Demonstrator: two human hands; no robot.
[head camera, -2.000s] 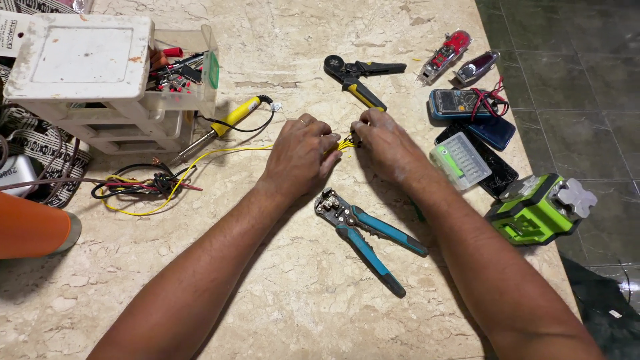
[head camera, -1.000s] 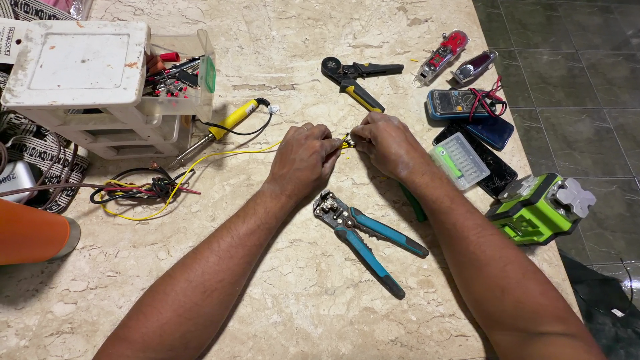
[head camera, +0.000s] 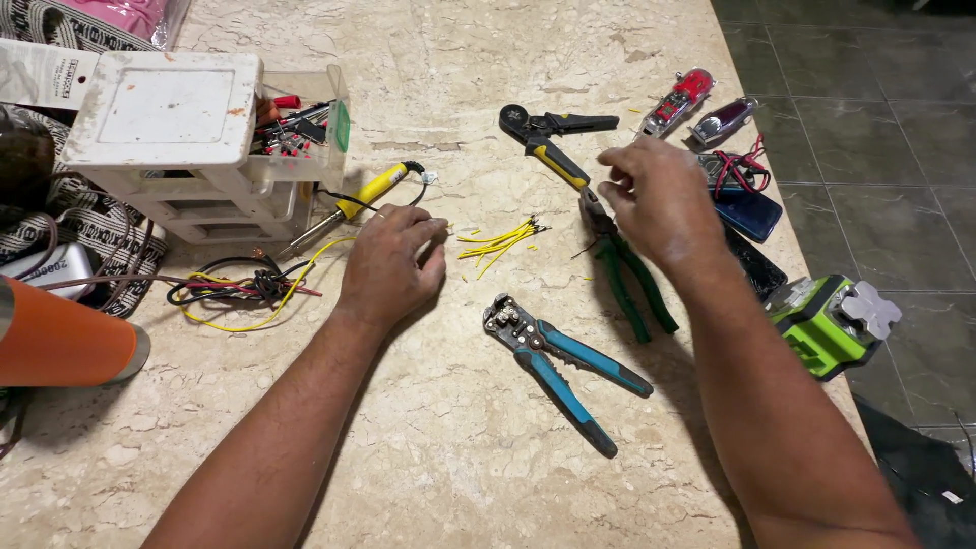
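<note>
My left hand rests on the stone tabletop over the end of a yellow wire; whether its fingers grip the wire is hidden. Cut yellow wires lie in a small bundle to its right, some with dark tips, among short yellow scraps. My right hand is raised, fingers curled apart, above green-handled pliers, with nothing visible in it. Beyond the bundle lies a black and yellow crimping tool. A blue-handled wire stripper lies nearer me. A yellow soldering iron is beyond my left hand.
At left stand a white drawer unit with an open drawer of parts, a tangled black cable and an orange tumbler. Along the right edge are two hair clippers, a multimeter, phones and a green laser level.
My hands have moved apart from over the wires, the right one to the right and upward. The yellow bundle now lies uncovered between them, and the green-handled pliers show more fully.
</note>
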